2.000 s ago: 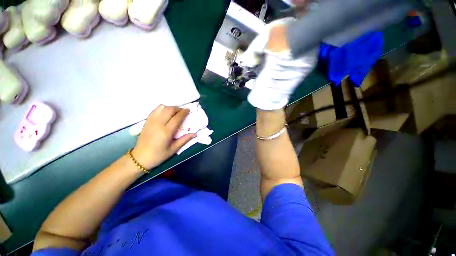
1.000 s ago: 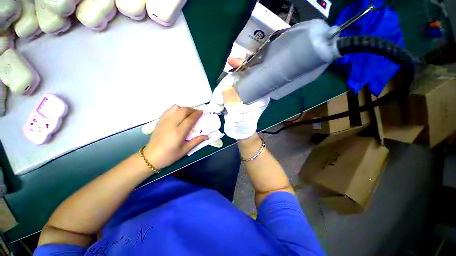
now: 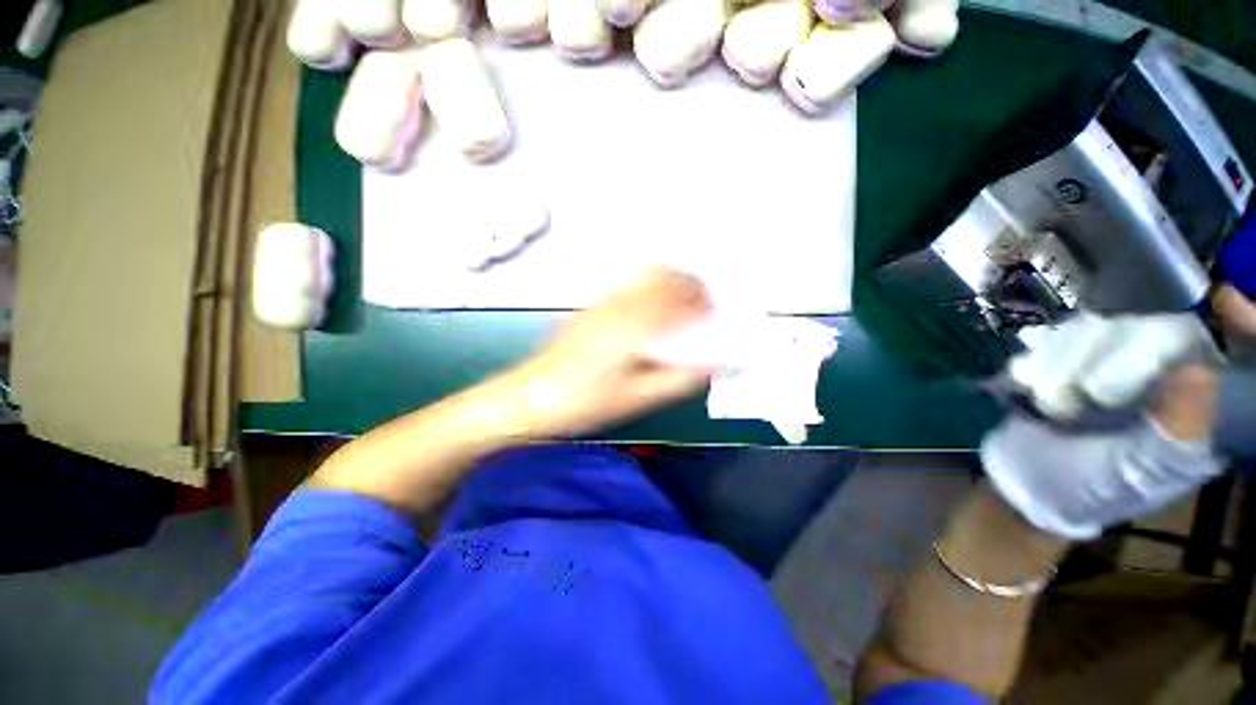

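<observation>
My left hand [image 3: 620, 351] is bare and blurred over the front edge of the foam mat. It grips a pale plastic housing [image 3: 716, 342], which is blurred, just above the white cloth [image 3: 782, 379] on the bench edge. My right hand [image 3: 1102, 413] wears a white glove and holds the grey electric screwdriver [image 3: 1234, 411], cut off by the right edge, in front of the screw feeder [image 3: 1026, 276]. The screwdriver's bit is not clearly seen. Another pale pink housing [image 3: 496, 227] lies on the mat [image 3: 620, 179].
Cream housing units [image 3: 682, 39] stand in rows at the mat's back and left. One unit [image 3: 292, 276] lies on the green bench [image 3: 441, 338] left of the mat. Cardboard sheets [image 3: 117, 207] lie at far left. Part of another person's hand [image 3: 1233, 310] shows at the right edge.
The view has turned left. My left hand has lifted the housing off the white cloth. My right hand has moved away from the housing to the right, still holding the screwdriver.
</observation>
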